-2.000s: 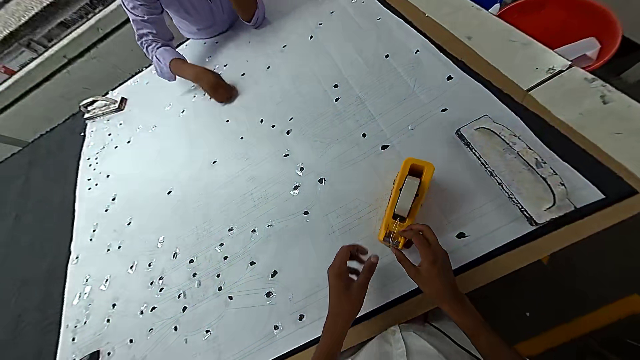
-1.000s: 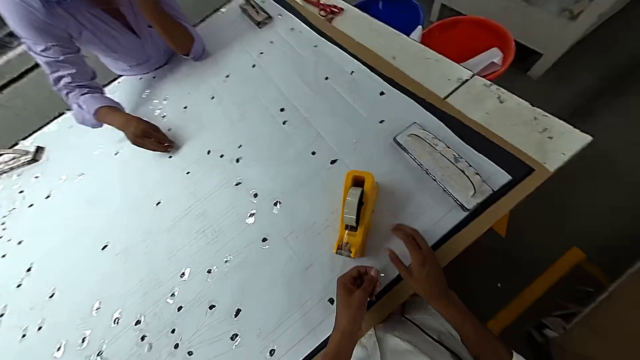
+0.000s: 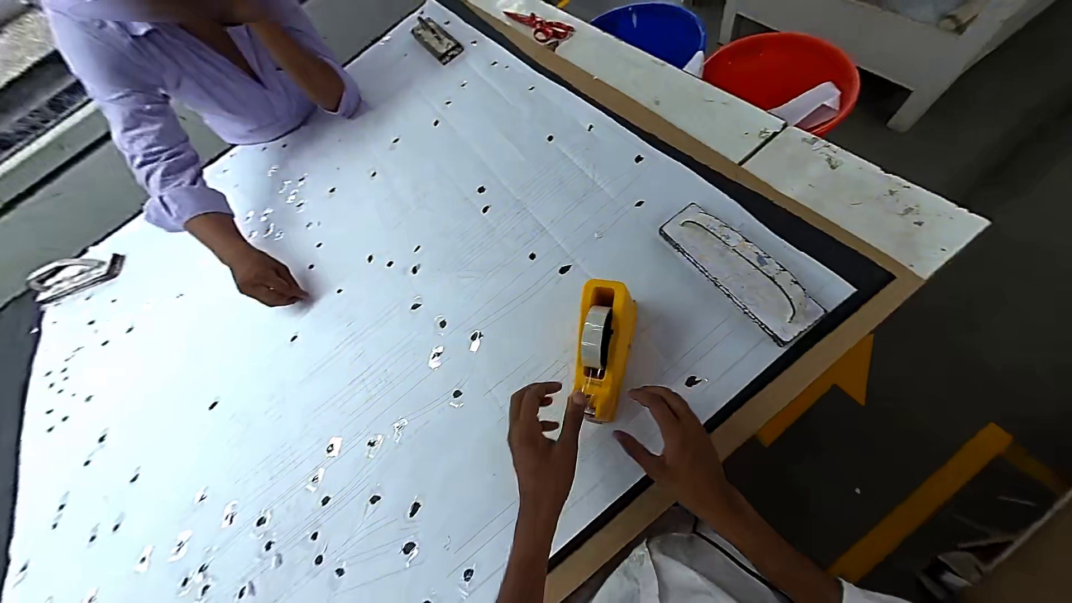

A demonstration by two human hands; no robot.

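A yellow tape dispenser (image 3: 618,352) with a roll of clear tape (image 3: 595,337) stands on a large white sheet (image 3: 502,293) marked with many small dark spots, some under shiny tape pieces. My left hand (image 3: 544,444) is at the dispenser's near left side, its fingers apart and its thumb close to the cutting end. To the right of that end, my right hand (image 3: 678,448) is held with fingers spread, apart from the dispenser. Whether a small bit of tape clings to a left fingertip, I cannot tell.
Across the sheet a person in a lilac shirt (image 3: 159,126) touches its surface. A flat metal-edged block (image 3: 745,272) lies at the right, others (image 3: 437,39) at the far and left edges. Red scissors (image 3: 544,29), a blue tub (image 3: 657,32) and a red tub (image 3: 779,75) are beyond.
My left hand has come up to the dispenser's cutting end from below it, where its fingers were pinched a second ago. The view has swung to the right since two seconds ago.
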